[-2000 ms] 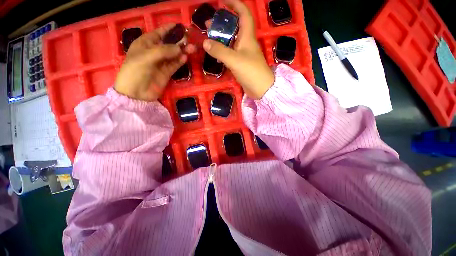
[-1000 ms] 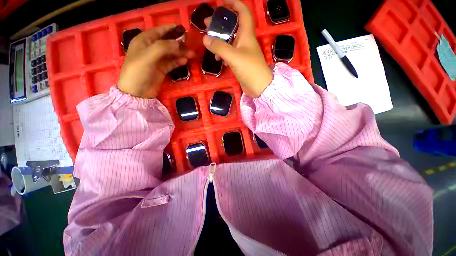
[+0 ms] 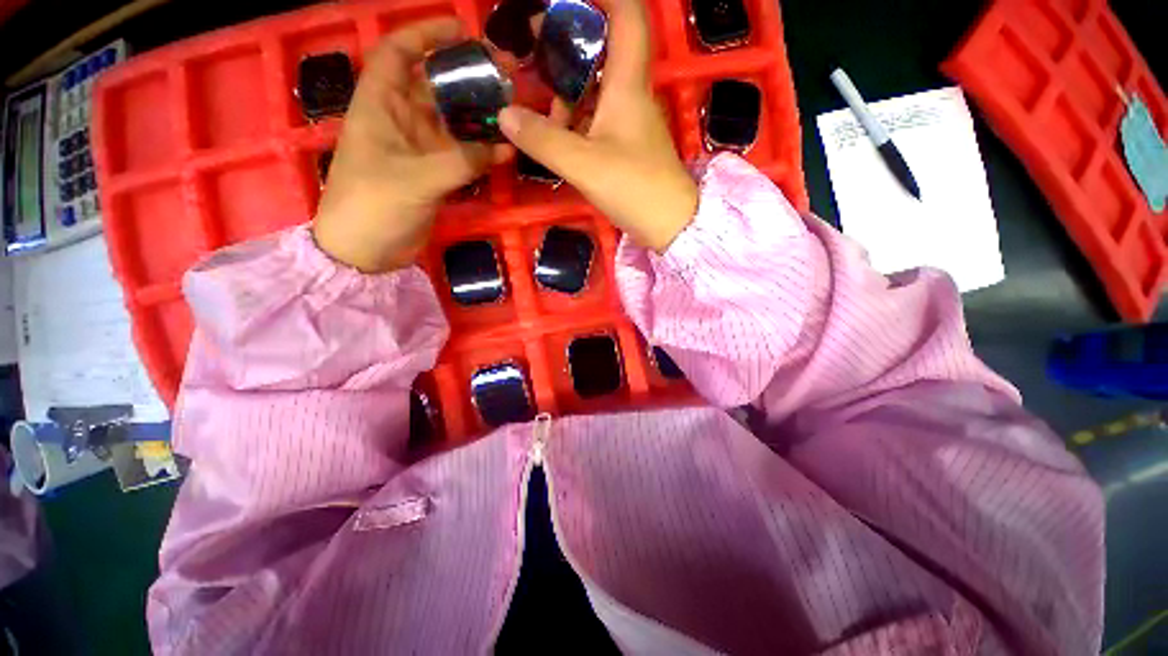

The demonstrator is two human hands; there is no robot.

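Observation:
My left hand (image 3: 407,160) holds a smartwatch unit (image 3: 469,90) without strap, its glossy surface tilted and reflecting, with a small green glint at its lower edge. My right hand (image 3: 612,147) holds a second smartwatch unit (image 3: 571,49), tilted, near the top edge of the picture. The right thumb tip is close to the left unit; I cannot tell whether it touches. Both hands are above a red compartment tray (image 3: 243,171). Several dark-faced units lie in its pockets, some partly hidden by the hands and sleeves.
A white sheet (image 3: 948,205) with a marker pen (image 3: 877,132) lies right of the tray. A second red tray (image 3: 1070,141) is at far right, near a blue object (image 3: 1108,365). A calculator (image 3: 64,147), written form (image 3: 90,327) and white roll (image 3: 49,459) are at left.
My left hand has turned its unit so the shiny surface shows, and brought it closer to my right hand. The unit in my right hand is tilted more. The tray appears slightly further left.

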